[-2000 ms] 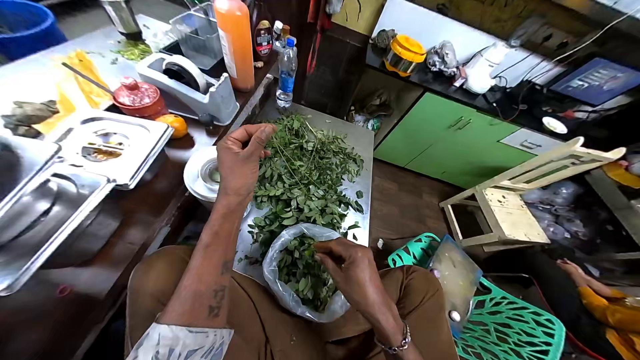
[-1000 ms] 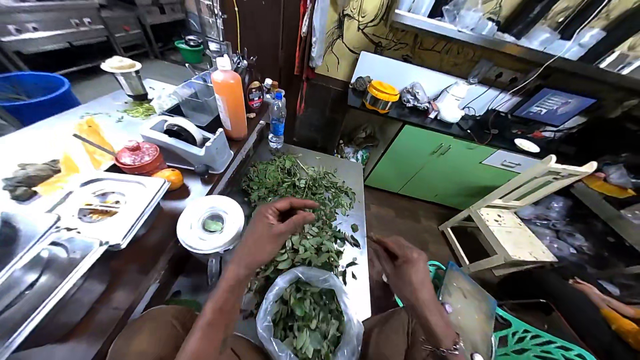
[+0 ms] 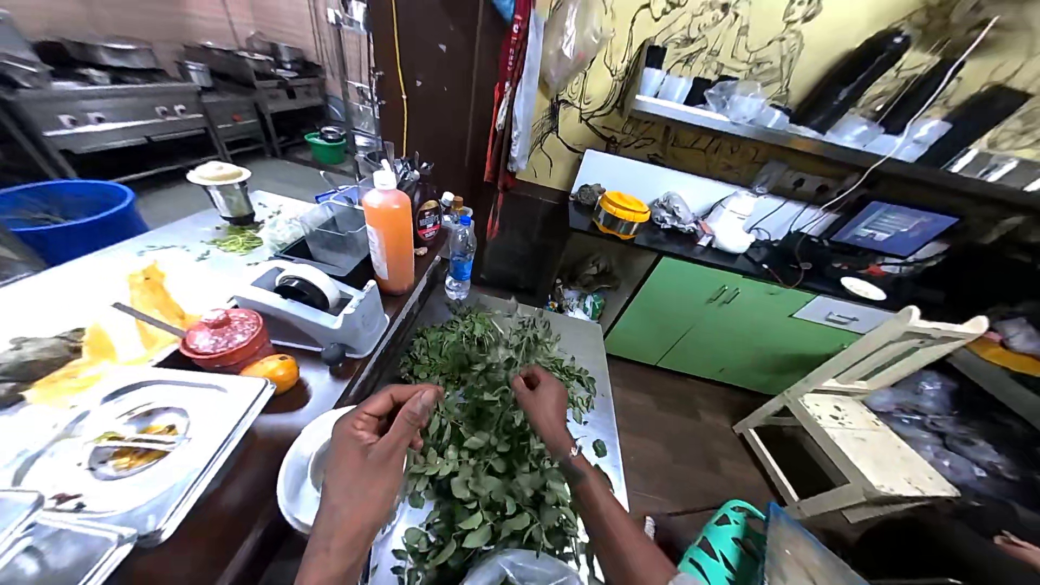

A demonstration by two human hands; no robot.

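A heap of leafy green stems [image 3: 487, 439] lies on a metal table [image 3: 589, 345]. Over its left side is my left hand [image 3: 378, 447], fingertips pinched together near the leaves; whether a stem is between them cannot be told. My right hand [image 3: 543, 406] reaches over the middle of the heap, its curled fingers against the leaves, and its grip is partly hidden. At the bottom edge, the rim of a clear plastic bag [image 3: 524, 567] shows below the heap. A white round container [image 3: 305, 479] stands left of the leaves, partly behind my left hand.
On the left counter are a steel lidded pan [image 3: 154, 455], a red lidded pot [image 3: 225, 337], a tape dispenser [image 3: 317, 305] and an orange bottle [image 3: 388, 236]. A water bottle [image 3: 460, 264] stands at the table's far end. To the right are a cream wooden chair [image 3: 877, 439] and a green plastic chair [image 3: 723, 544].
My right hand has moved from near the bag onto the leaf heap. My left hand is now at the heap's left side. The view has tilted up, so less of the bag shows.
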